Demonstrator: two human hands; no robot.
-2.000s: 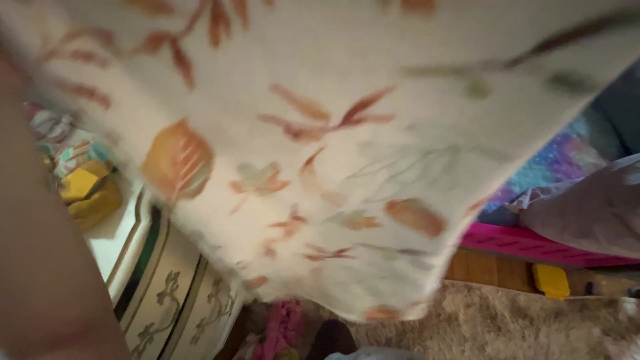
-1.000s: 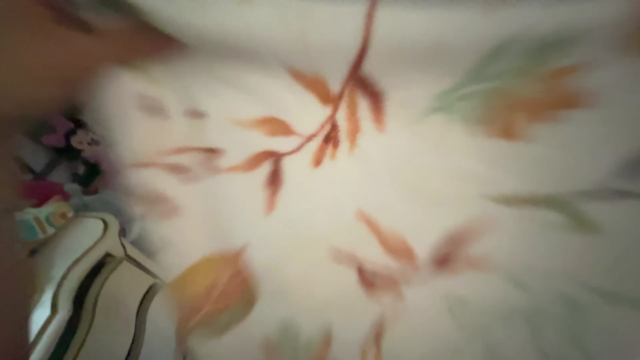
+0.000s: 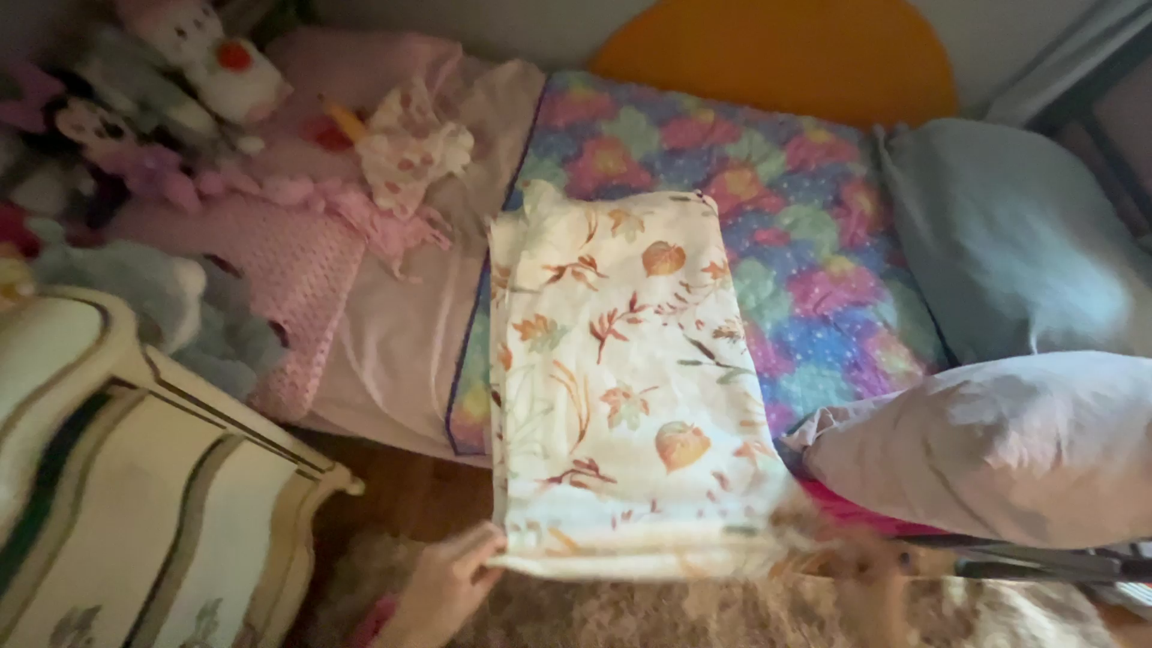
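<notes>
A cream fabric sheet with an autumn-leaf print (image 3: 621, 378), folded in layers, lies over a bed with its near end held up off the bed's edge. My left hand (image 3: 463, 567) pinches the near left corner between thumb and fingers. At the near right corner my right hand (image 3: 850, 558) is blurred by motion; it appears to hold the fabric there. Under the sheet spreads a bright floral blanket (image 3: 828, 261).
A grey pillow (image 3: 1017, 243) and a pale pink pillow (image 3: 999, 441) are at the right. Plush toys (image 3: 216, 72) and a pink knitted blanket (image 3: 261, 261) lie at the left. A cream dresser (image 3: 171, 450) stands near left, by a shaggy rug (image 3: 684, 616).
The leaf-print fabric, which filled most of the view before, now lies lower across the bed in a smaller folded shape. Both hands are now at its near corners.
</notes>
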